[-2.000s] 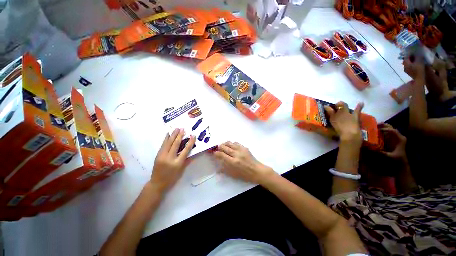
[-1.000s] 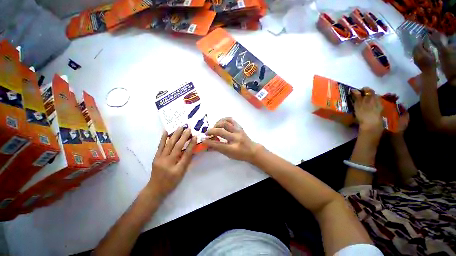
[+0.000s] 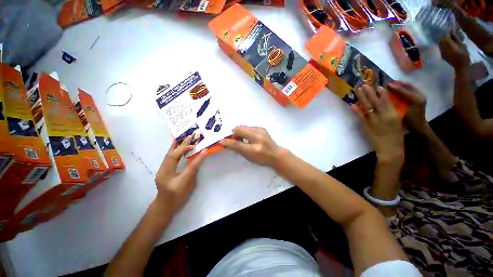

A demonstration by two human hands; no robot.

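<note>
A retail box [image 3: 186,111] lies white side up in front of me, with a dark heading and product pictures. Its orange closing flap [image 3: 212,150] shows as a narrow edge at the near end. My left hand [image 3: 177,172] holds the box's near left corner, fingers on the white face and thumb at the flap edge. My right hand [image 3: 255,146] has its fingers on the near right corner. A filled open box [image 3: 270,62] lies dark-and-orange side up just beyond, its far end flap sticking out.
Finished boxes [image 3: 67,135] stand at left. A thin ring [image 3: 118,94] and small black piece [image 3: 68,57] lie nearby. Flat cartons [image 3: 89,11] lie at back. A co-worker's hand [image 3: 378,111] is on another box [image 3: 346,62] at right. Products in trays [image 3: 408,48] are behind.
The near flap shows as a wider orange strip, and my fingers have shifted along that end. The co-worker's box has turned and now touches the filled open box. The view has shifted.
</note>
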